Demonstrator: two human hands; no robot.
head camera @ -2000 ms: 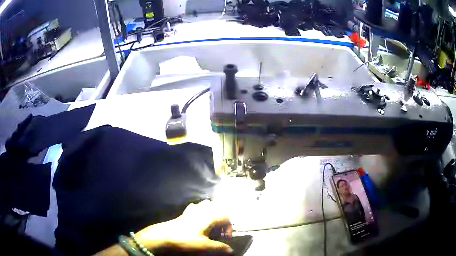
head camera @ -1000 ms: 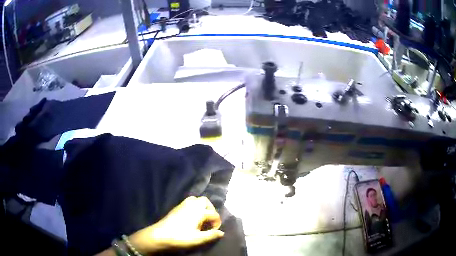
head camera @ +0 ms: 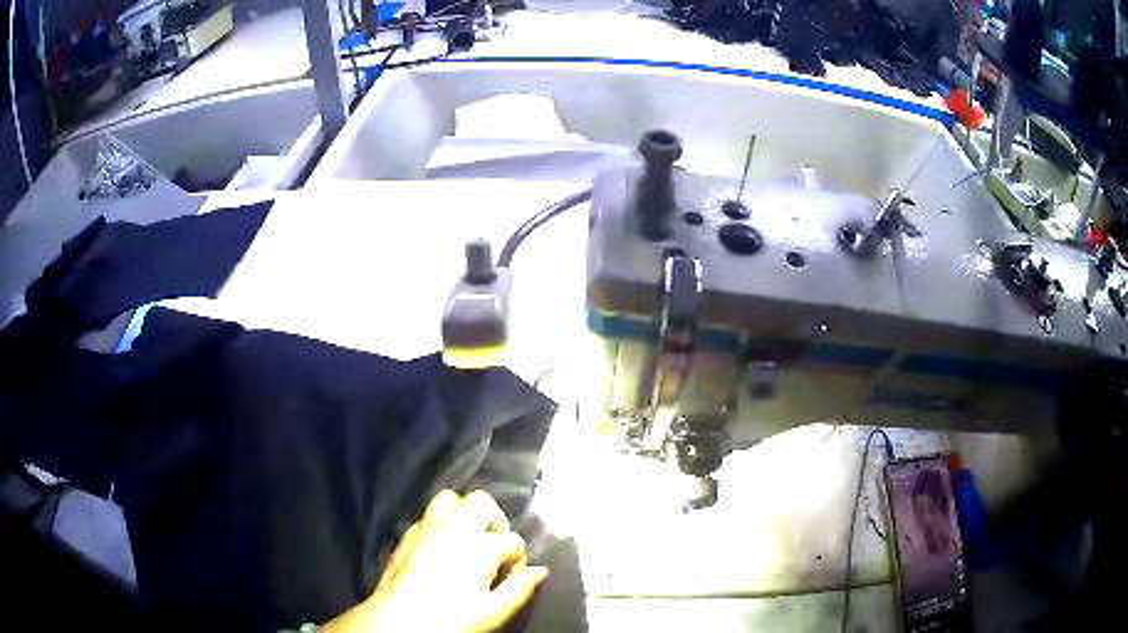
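Observation:
Dark cut fabric (head camera: 285,458) lies heaped and creased on the table, left of the needle area. My left hand (head camera: 452,569) comes in from the bottom edge and lies on the fabric's right part with its fingers curled. Whether the fingers pinch the cloth is not clear. The cloth's right edge lies left of the presser foot and needle (head camera: 662,433), with bright glare between them. The sewing machine head (head camera: 792,291) stands to the right. My right hand is not in view.
A sewing lamp (head camera: 476,324) on a bent stalk stands behind the fabric. A lit smartphone (head camera: 925,538), a cable (head camera: 856,532) and a blue-handled tool (head camera: 974,501) lie right of the needle. A white trough (head camera: 742,118) with blue edging is behind, holding pale sheets (head camera: 513,155).
The camera view has shifted. My left hand has drawn back from near the needle, leftward onto the cloth. The cloth's right part is more folded, and the dark item seen earlier under my hand no longer shows separately.

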